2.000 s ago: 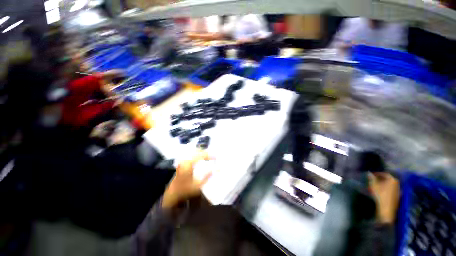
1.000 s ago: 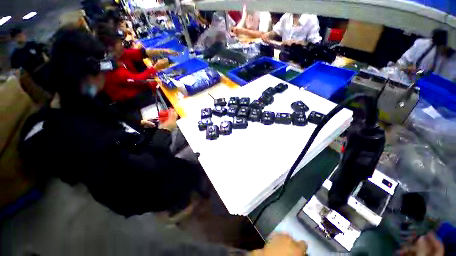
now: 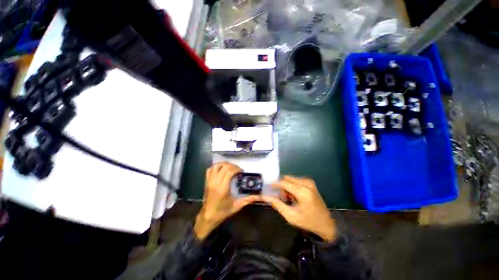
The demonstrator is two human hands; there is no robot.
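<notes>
A black plastic housing (image 3: pixel 250 183) with a round light centre lies between my hands, in front of the white screw feeder (image 3: pixel 241 59). My left hand (image 3: pixel 221 188) grips the housing from its left side. My right hand (image 3: pixel 301 203) is just right of the housing, fingers bent; something pale and blurred is at its fingertips, and I cannot tell what it is or whether the hand holds it. The black electric screwdriver (image 3: pixel 175 68) with a red strip hangs above and left of the hands, its tip over the feeder front. A white work sheet (image 3: pixel 266 165) lies under the housing.
A blue bin (image 3: pixel 402 180) at right holds rows of units with silver faces. A white board stack (image 3: pixel 117 142) at left bears black housings (image 3: pixel 57 109). A clear tub (image 3: pixel 309 76) and plastic bags (image 3: pixel 350 22) lie behind. Loose metal parts (image 3: pixel 473 158) are at far right.
The view has turned from the left side to the bench in front. Both hands are now together at a black housing before the feeder; the blue bin has come into view.
</notes>
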